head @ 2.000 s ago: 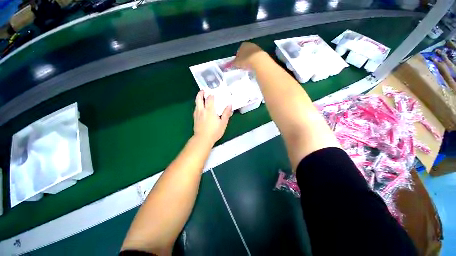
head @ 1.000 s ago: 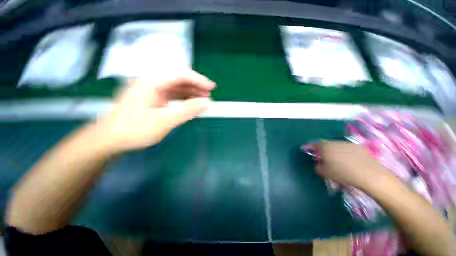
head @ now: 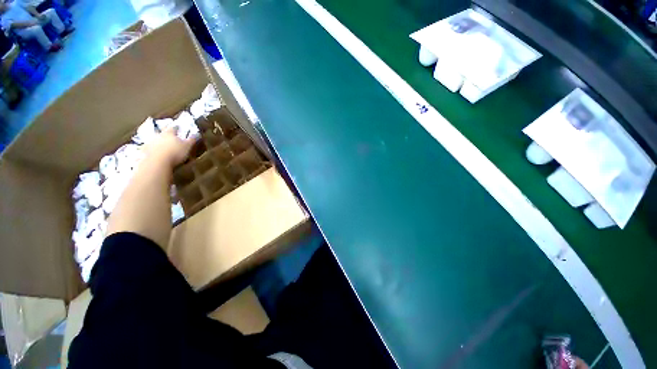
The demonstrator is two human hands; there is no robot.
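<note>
My left hand (head: pixel 173 145) reaches into a deep open brown carton (head: pixel 238 229) at the left, at the edge of the white wrapped parts (head: pixel 90 189). Its fingers are at a white bundle; whether they grip it cannot be told. Brown cardboard dividers (head: pixel 209 176) with square cells show to the right of the hand. My right hand (head: pixel 579 363) is mostly cut off by the bottom edge at the right; a fingertip shows against a bagged pink part (head: pixel 556 352) that it holds over the green bench.
A green bench top (head: pixel 360 158) runs beside the carton. Beyond the white rail (head: pixel 461 148), two white blister trays (head: pixel 479 54) (head: pixel 594 155) lie on the green conveyor belt (head: pixel 497 130). A seated person (head: pixel 32 27) is far off at the upper left.
The view has swung left from the trays and pink pile to the carton. My left hand has moved from over the bench into the carton. My right hand is now at the frame's edge.
</note>
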